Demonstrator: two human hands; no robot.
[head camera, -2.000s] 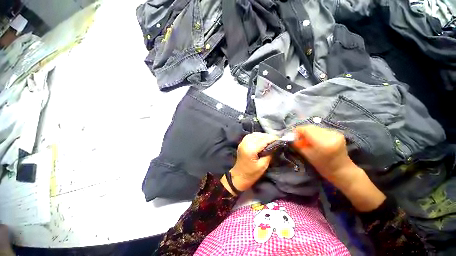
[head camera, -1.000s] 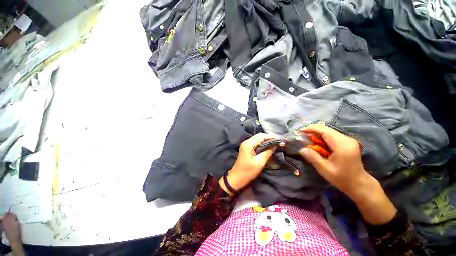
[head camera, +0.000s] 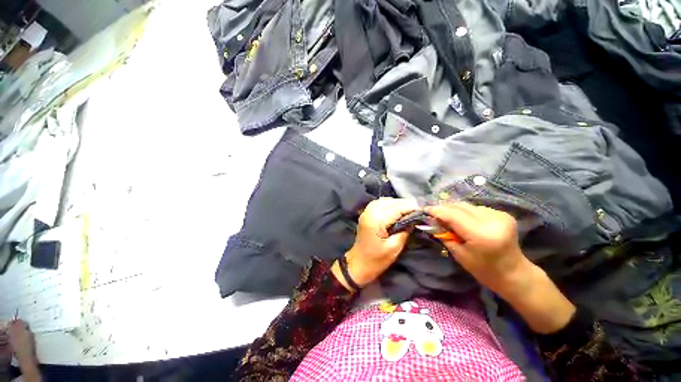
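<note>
A grey and black denim garment with metal buttons lies on the table and my lap. My left hand pinches a folded dark edge of it. My right hand is closed around thread snips; a bit of orange handle and a short metal tip show. The snips' tip is close to the folded edge beside my left fingertips. Whether the blades touch a thread is too small to tell.
More denim garments are heaped beyond and to the right. Pale cloth lies at the far left. A dark phone lies on papers on the white table. Another person's hand shows at the lower left edge.
My right hand has drawn nearer my left after being slightly apart, and less orange handle shows. The other person's hand at lower left has come into view since the earliest frame.
</note>
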